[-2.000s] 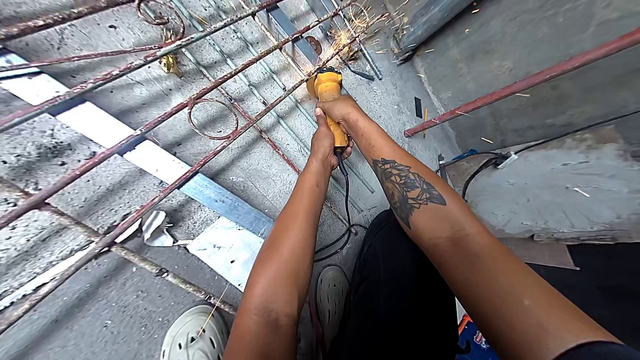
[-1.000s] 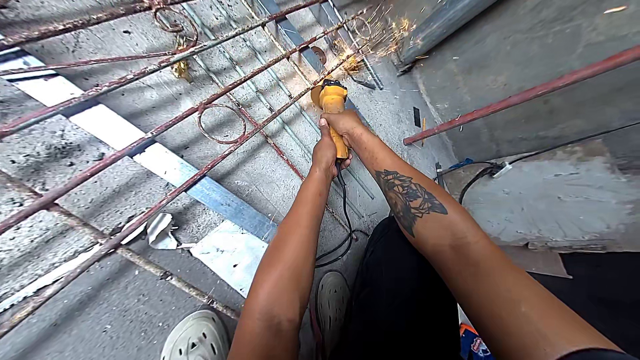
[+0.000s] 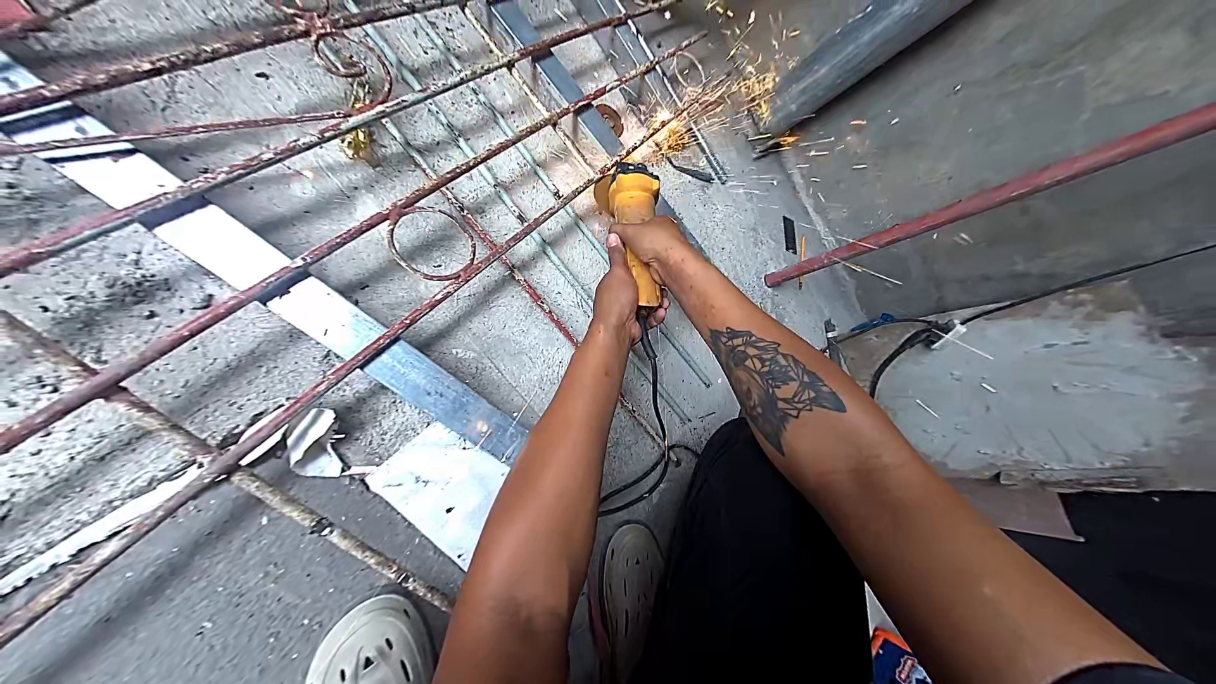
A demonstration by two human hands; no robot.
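Observation:
Both hands grip a yellow angle grinder (image 3: 635, 198). My left hand (image 3: 619, 293) is closed round the rear of its body, by the black power cord (image 3: 655, 389). Farther forward, my right hand (image 3: 654, 243) wraps the body just behind the head. The grinder's head is against or very near the outermost rusty steel bar (image 3: 513, 239) of a welded grille, and the contact point itself is hidden. Orange sparks (image 3: 676, 133) spray forward and to the right from there. Scroll rings (image 3: 432, 244) are joined to the grille's bars.
Thin greenish rods (image 3: 546, 249) and a flat metal bar (image 3: 427, 389) lie under the grille on rough concrete. A red pipe (image 3: 988, 201) juts in from the right, near the wall. A grey pipe (image 3: 855, 62) stands at top right. My clog (image 3: 375, 646) is beside a white sheet scrap (image 3: 442, 489).
The sparks have shifted direction and now spread wide to the right of the grinder's head. Both hands keep their hold on the grinder at nearly the same place.

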